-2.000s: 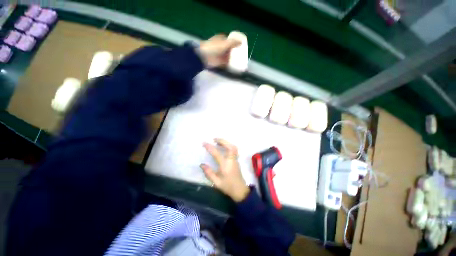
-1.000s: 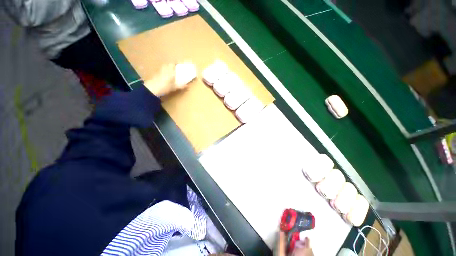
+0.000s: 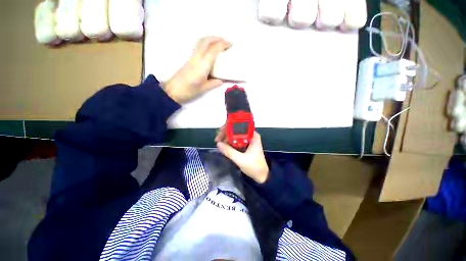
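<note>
My left hand (image 3: 191,77) is on the white sheet (image 3: 301,92), its fingers around a pale hand warmer (image 3: 228,67) that barely stands out from the sheet. My right hand (image 3: 251,162) grips the red and black infrared thermometer (image 3: 239,118) at the sheet's front edge. Its small screen faces me and its nose points away, just short of the held hand warmer. The thermometer's handle is hidden beneath its body.
A row of cream hand warmers (image 3: 95,20) stands on the cardboard sheet (image 3: 76,81) at left. Another row (image 3: 302,13) stands at the sheet's far edge. At right are a white power strip (image 3: 369,92), chargers (image 3: 392,80), looped cables (image 3: 373,35) and a cardboard carton (image 3: 426,112).
The view has turned and moved. My left hand has brought a hand warmer from the cardboard onto the white sheet. My right hand has raised the thermometer, which now points away from me.
</note>
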